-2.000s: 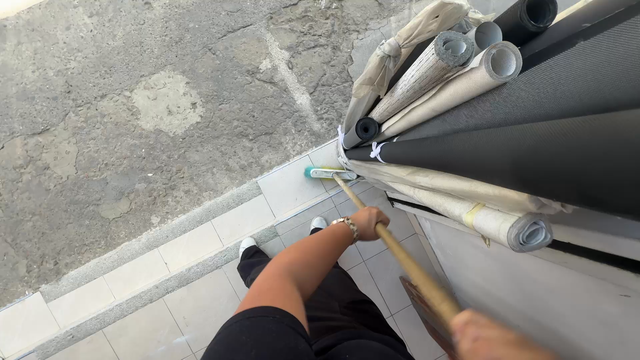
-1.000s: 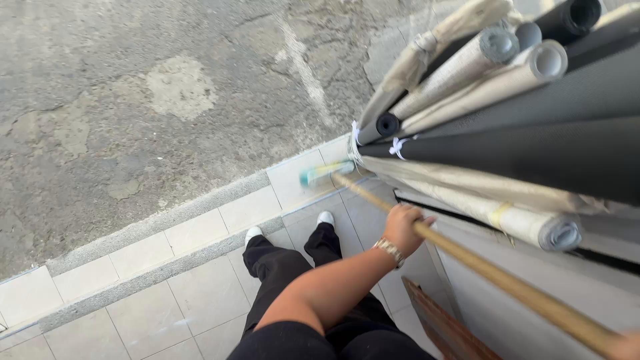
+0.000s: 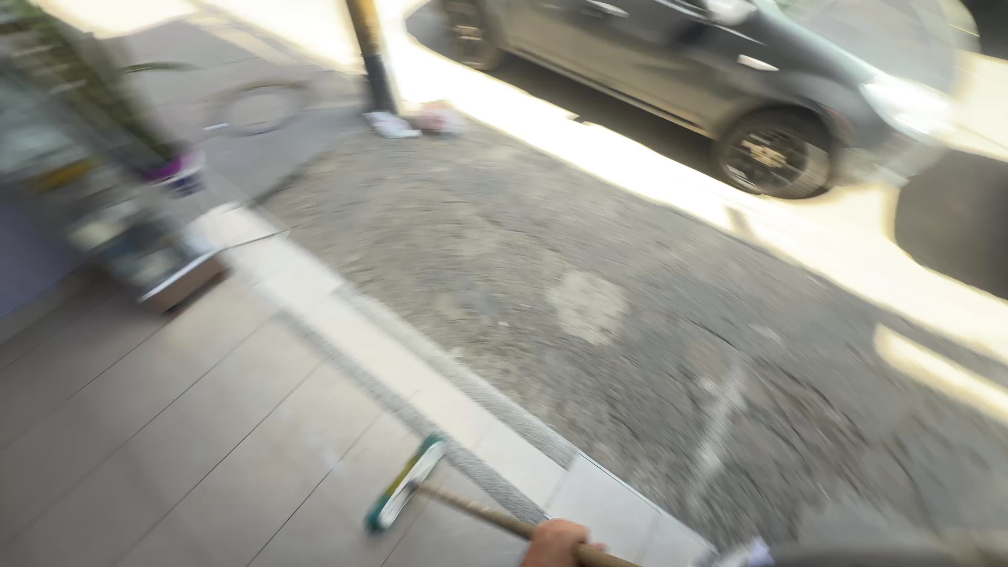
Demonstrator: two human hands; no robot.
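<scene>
A push broom [image 3: 406, 483] with a white block and green and yellow bristles is at the bottom centre, over the pale floor tiles beside the grey edge strip. Its wooden handle [image 3: 480, 512] runs down to the right. One hand [image 3: 556, 543] is closed round the handle at the bottom edge of the view; it looks like my left hand, lower on the pole. My other hand is out of view, as is the far end of the handle.
A tiled step [image 3: 394, 354] with grey strips borders rough concrete ground [image 3: 504, 260]. A dark car [image 3: 669, 71] stands beyond it, near a pole [image 3: 370, 63]. At the left are a purple and white bucket [image 3: 183, 175] and a blurred low stand [image 3: 185, 279].
The view has swung far to the left, towards the street. The broom head, earlier beside the fabric rolls, is now over the floor tiles away from them.
</scene>
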